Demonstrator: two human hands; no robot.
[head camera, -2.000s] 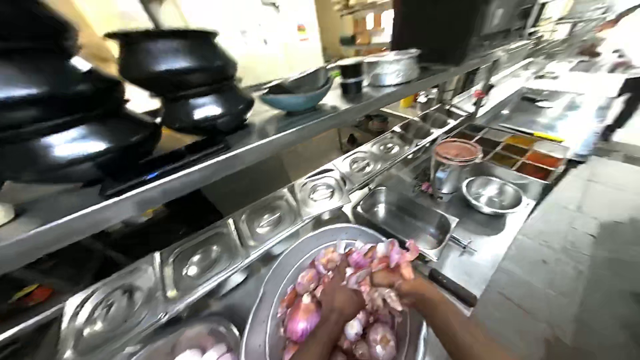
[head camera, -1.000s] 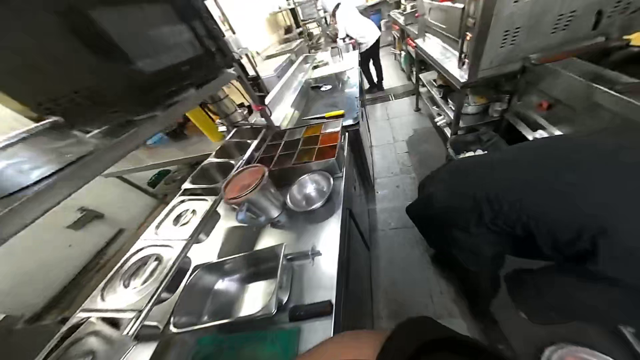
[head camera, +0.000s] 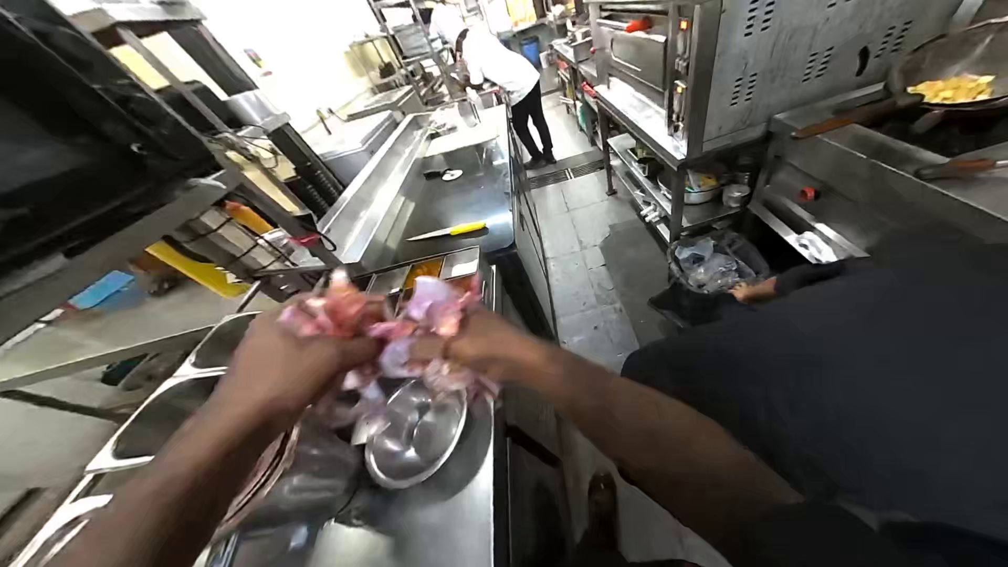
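Observation:
Both my hands are raised over the steel counter, full of loose, papery onion skins (head camera: 429, 303). My left hand (head camera: 303, 358) grips a bunch at the left, and my right hand (head camera: 480, 342) grips more at the right, the two bunches meeting between them. Some skins hang below my fingers, over a round steel bowl (head camera: 417, 441). Under my left forearm a round container (head camera: 264, 472) is partly hidden. Just beyond my hands is a tray of spice compartments (head camera: 425, 272), largely covered by the skins.
A yellow-handled knife (head camera: 457, 230) and a pizza cutter (head camera: 450, 175) lie on the far counter. Close at the right a co-worker in dark clothes (head camera: 819, 370) reaches toward a lined waste bin (head camera: 713, 264). Another person (head camera: 512, 71) stands at the far end. A pan of food (head camera: 957, 87) sits upper right.
Two seconds ago my hands were in a large basin of onions; now they are up over the counter, holding skins. The view has swung right along the aisle.

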